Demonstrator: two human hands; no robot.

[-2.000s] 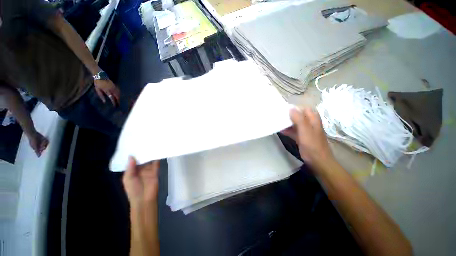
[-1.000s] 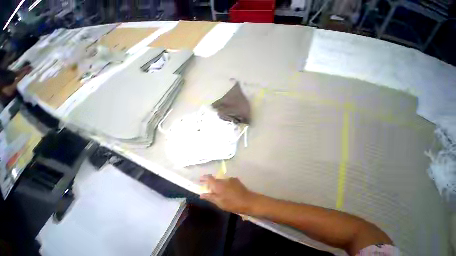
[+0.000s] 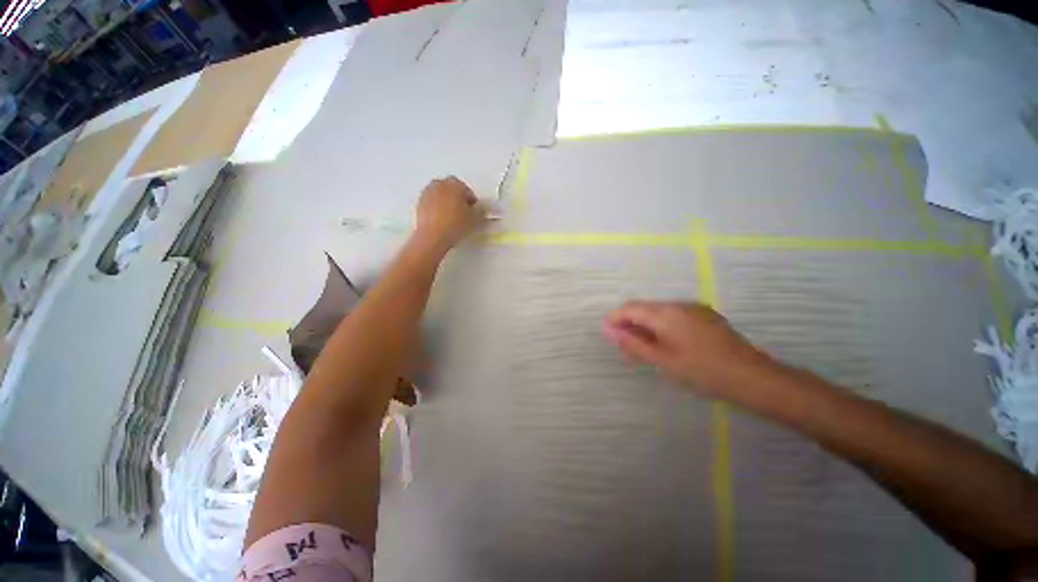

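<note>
My left hand point(image 3: 450, 210) reaches to the upper middle, its fingers bunched near the yellow marking tape point(image 3: 603, 239); a small pale bit shows at its fingertips, too blurred to name. My right hand point(image 3: 672, 341) is over the middle of the grey-beige table cover point(image 3: 592, 398), fingers curled, and any grip is unclear. The cover has rows of dark strokes on both sides of the upright tape line. My left forearm partly hides a brown-grey fabric scrap point(image 3: 324, 307) and the bundle of long white strips point(image 3: 228, 466).
A stack of grey cut panels point(image 3: 91, 330) with a cut-out lies at left. White sheeting or panels point(image 3: 728, 68) lie along the far side. Two loose piles of short white strips point(image 3: 1024, 364) are at the right edge. Brown paper-like areas point(image 3: 222, 108) show at far left.
The view has turned from the white panels below the table to the marked table cover. The white panel held in both hands at first is no longer in them. Both hands are now over the table.
</note>
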